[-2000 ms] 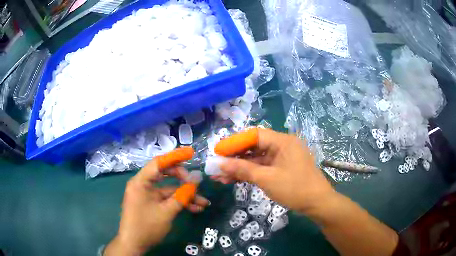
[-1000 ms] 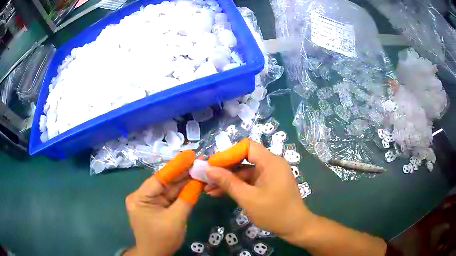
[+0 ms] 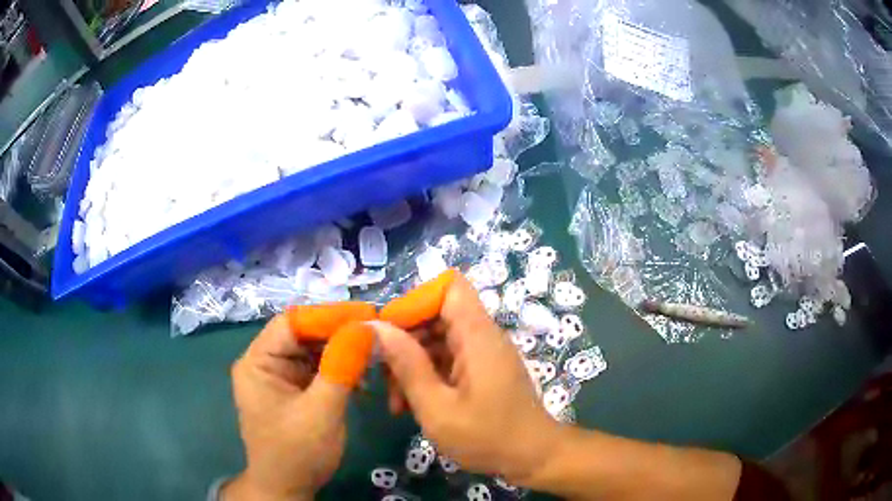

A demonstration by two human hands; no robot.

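My left hand (image 3: 293, 391), with orange finger cots on its thumb and index finger, pinches a small white piece (image 3: 375, 331) in front of the bin. My right hand (image 3: 469, 382), with an orange cot on its index finger, has its fingertips against the same piece. The fingers hide most of the piece, so I cannot tell whether it is a bare cap or an assembled one. Clear inserts with dark holes (image 3: 559, 333) lie loose beside and below my right hand. White caps (image 3: 334, 262) lie on a flattened clear bag beyond my hands.
A blue bin (image 3: 293, 210) heaped with white pieces stands at upper left. A labelled poly bag (image 3: 646, 127) lies to its right, with a slim pen-like tool (image 3: 696, 314) at its lower edge. A cloudy bunched bag (image 3: 817, 166) is at far right. Greyish clear trays (image 3: 64, 142) lie left of the bin.
The hands were apart two seconds ago, with whitish pieces at their fingertips. They came together at one white piece, and now the fingers cover most of it.
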